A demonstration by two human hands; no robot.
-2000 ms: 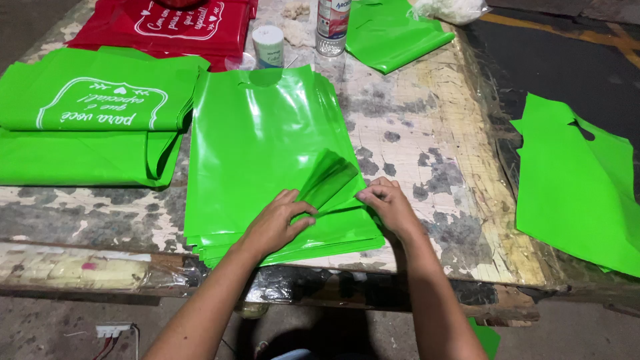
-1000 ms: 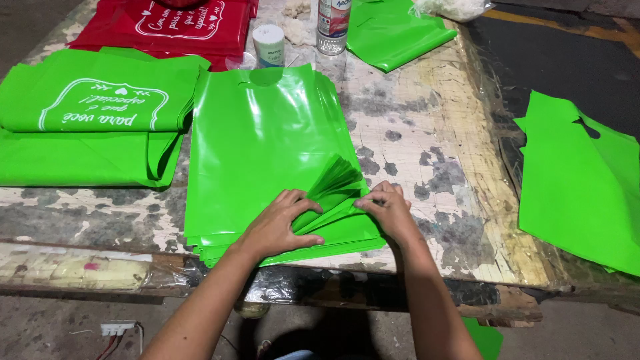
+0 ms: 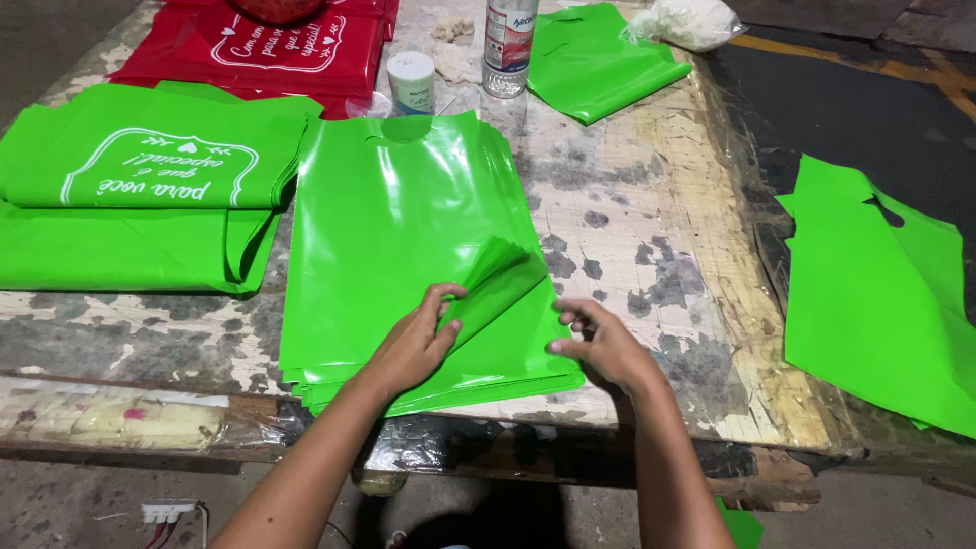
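Note:
A stack of green plastic bags with cut-out handles lies before me on the worn table. Its near right corner is folded back in a fan of layers. My left hand rests on the stack and holds the folded-back layers between thumb and fingers. At the stack's right edge is my right hand, thumb and fingers apart, with nothing seen between them.
Left of the stack lie folded green bags with white print; behind them are red printed bags. A cotton swab tub, a clear bottle and another green bag stand or lie at the back. More green bags lie at right.
My right hand has let go of the stack's corner layers and moved a little to the right. More layers are folded back under my left hand.

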